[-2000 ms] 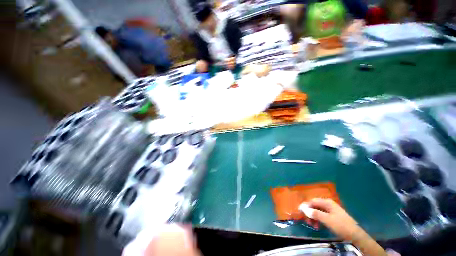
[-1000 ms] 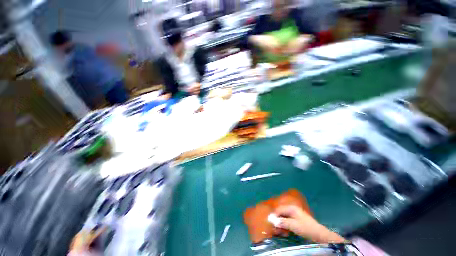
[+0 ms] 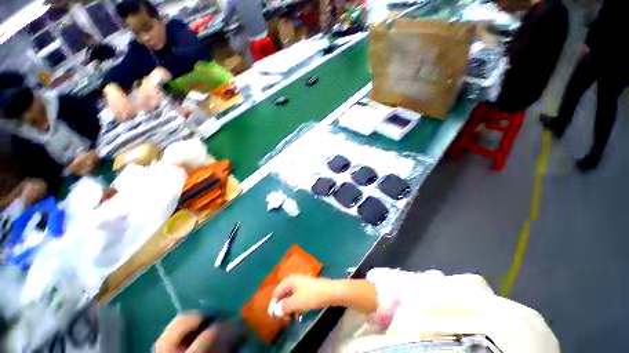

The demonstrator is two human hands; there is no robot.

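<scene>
The flat orange fixture [image 3: 298, 263] lies on the green mat near the front edge. My right hand [image 3: 302, 295] rests over it, fingers closed on a small white item [image 3: 276, 308], perhaps the bottle or a tissue; its shape is mostly hidden. My left hand [image 3: 186, 334] is blurred at the bottom edge, left of the fixture. It holds a blurred black part [image 3: 224, 336]. A white stick [image 3: 249, 252] and a dark-pointed tool with a white handle [image 3: 227, 245] lie behind the fixture.
White tissue wads [image 3: 282, 203] lie behind the tools. A tray [image 3: 296, 163] with several black parts is beyond, along the right edge. Orange fixtures [image 3: 207, 186] and a yellow tape roll [image 3: 181, 224] are on a board at left. A cardboard box [image 3: 418, 65] stands farther back.
The view has swung to the right. My left hand has come from the left tray towards the fixture with a black part. My right hand stays at the fixture with the white item.
</scene>
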